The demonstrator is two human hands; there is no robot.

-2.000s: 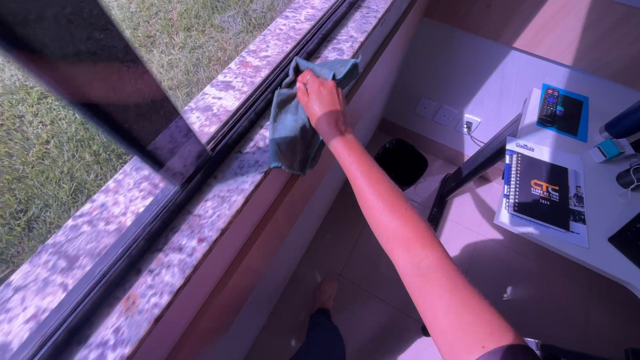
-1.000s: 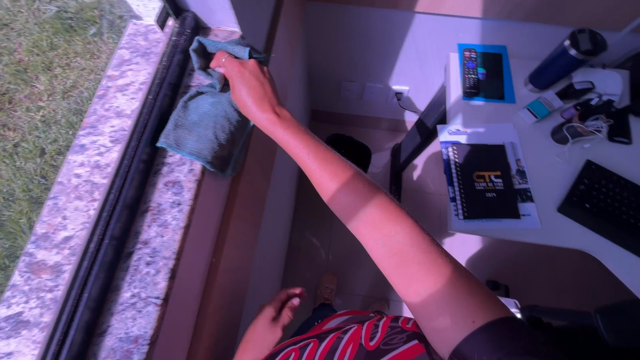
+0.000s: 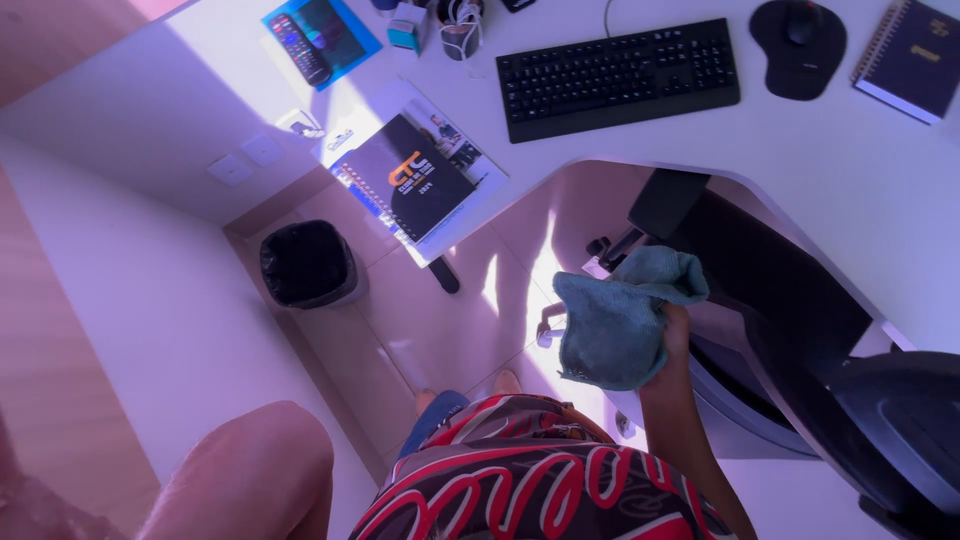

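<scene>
My right hand (image 3: 676,326) holds a teal cloth (image 3: 611,330), which hangs in folds to the left of and above the fingers, over the floor beside the black office chair (image 3: 795,300). Parts of the fingers are hidden behind the cloth. My left arm is bent at the lower left, with its elbow showing; the left hand is not visible.
A desk (image 3: 862,187) curves around the chair, bearing a keyboard (image 3: 619,79), a mouse pad (image 3: 799,60), a spiral notebook (image 3: 412,176) on papers and a remote control (image 3: 300,49). A lined black bin (image 3: 307,262) stands on the floor by the wall.
My right hand has left the granite window sill with the cloth and is now beside the chair. The view has swung right, from the window towards the desk. My left hand has gone out of view.
</scene>
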